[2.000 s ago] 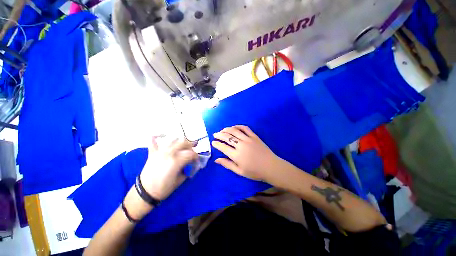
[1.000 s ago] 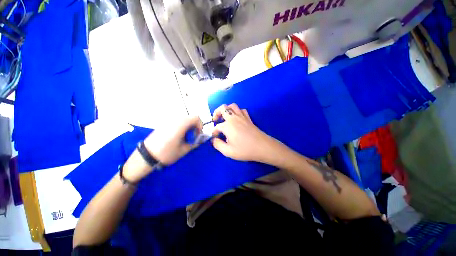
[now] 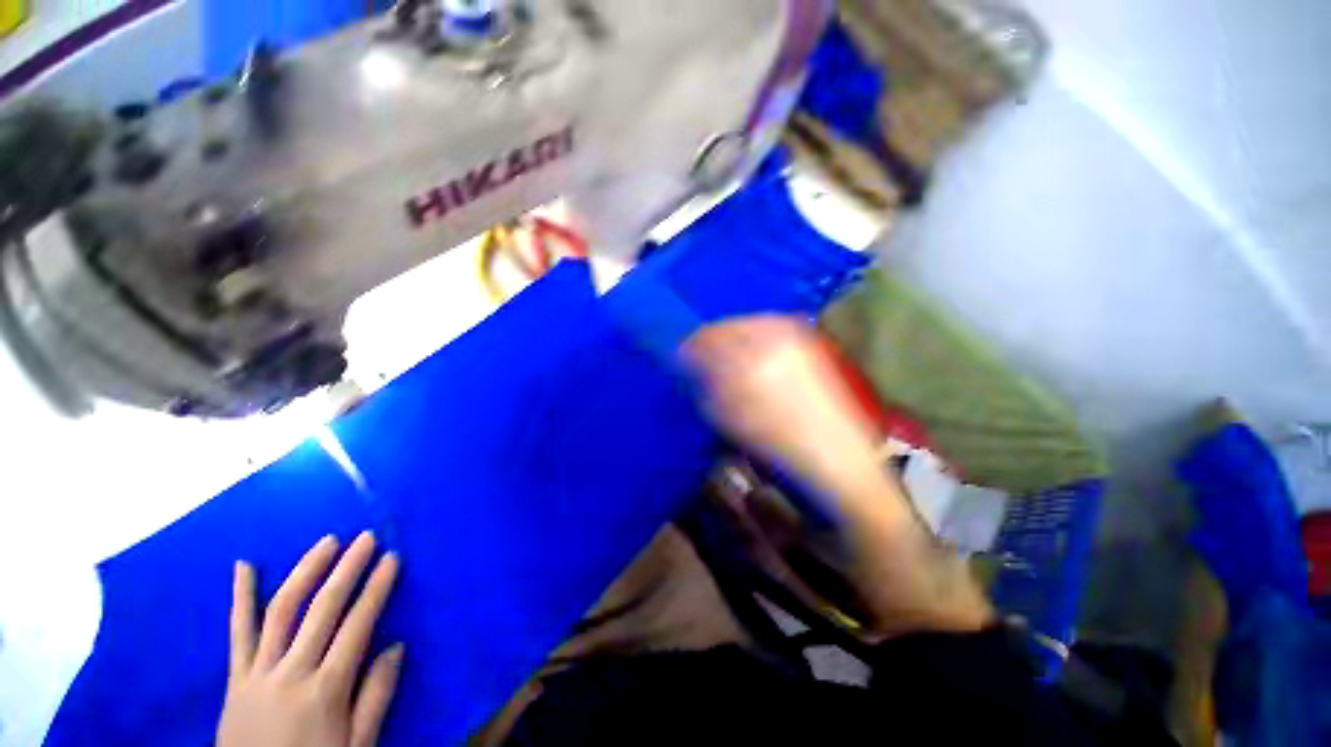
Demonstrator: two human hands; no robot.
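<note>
A royal-blue garment panel (image 3: pixel 496 438) lies across the table under the whitish HIKARI machine head (image 3: pixel 336 190). A short pale line or strip shows on it near the lit needle area, too blurred to name. My left hand (image 3: pixel 314 642) lies flat on the panel at the lower left, fingers spread, holding nothing. My right hand (image 3: pixel 745 372) is heavily blurred at the panel's right edge, beside the blue cut piece stack (image 3: pixel 745 256). Whether it holds anything is unclear. The presser foot and needle cannot be made out.
Scissors with yellow and red handles (image 3: pixel 533 251) lie behind the panel under the machine arm. Olive cloth (image 3: pixel 949 387) and a blue plastic crate (image 3: pixel 1048 547) are at the right. More blue cloth (image 3: pixel 1241 504) shows at the far right.
The view has swung to the right. My hands have parted: the left has let go of the small piece and lies flat, and the right has moved away towards the right stack.
</note>
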